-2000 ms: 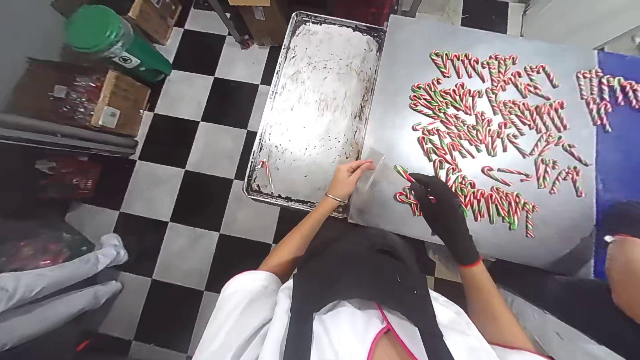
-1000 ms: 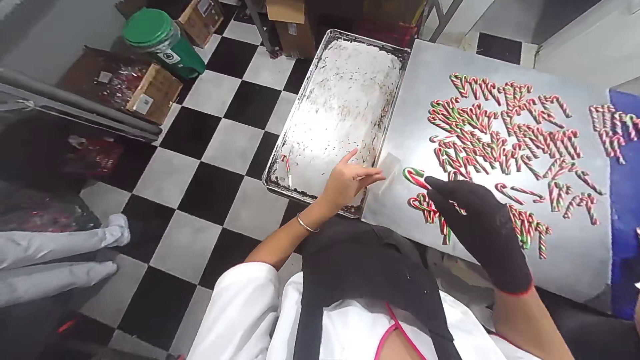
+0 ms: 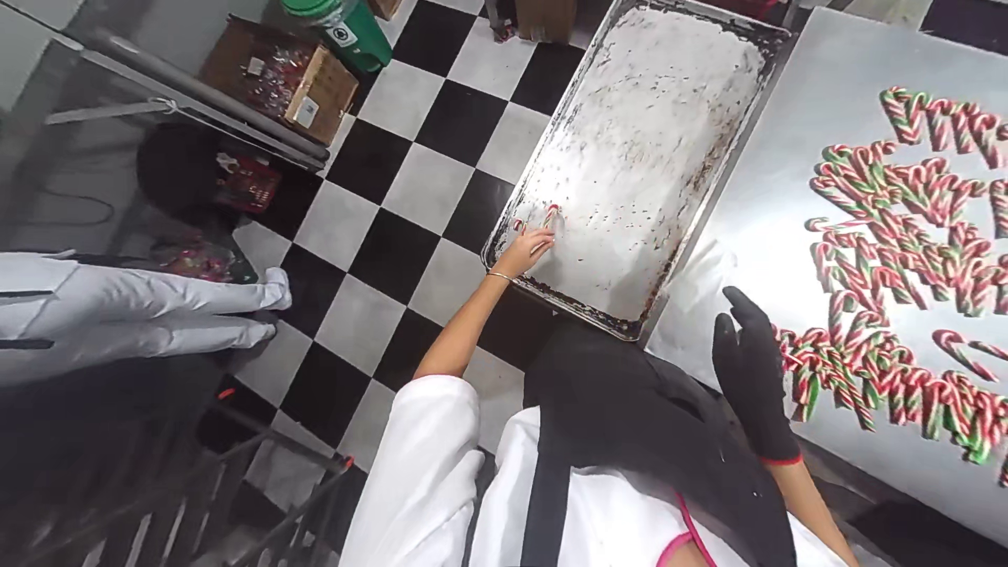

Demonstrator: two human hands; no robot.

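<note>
My left hand point(image 3: 531, 252), bare with a bracelet at the wrist, is over the near left corner of a worn metal baking tray point(image 3: 654, 150). Its fingers are at the lower end of a candy cane point(image 3: 552, 214); whether they grip it cannot be told. Another candy cane point(image 3: 518, 225) shows partly beside it. My right hand point(image 3: 744, 346), in a black glove, rests near the edge of the metal table point(image 3: 787, 189), fingers apart and holding nothing visible. Right of it lie many red, white and green candy canes point(image 3: 937, 189). A clear plastic sheet or wrapper point(image 3: 703, 276) lies between tray and glove.
A person's white-trousered legs point(image 3: 157, 311) are at the left. Beyond them stand an open cardboard box point(image 3: 315, 94) of wrapped items and a green bin point(image 3: 354, 35). A metal rail point(image 3: 213, 102) runs past the box. Another cardboard box point(image 3: 545, 17) stands behind the tray.
My left hand has moved from the tray's right edge to its near left corner. The candy cane held by my gloved right hand one second ago is no longer in it. The view has shifted left.
</note>
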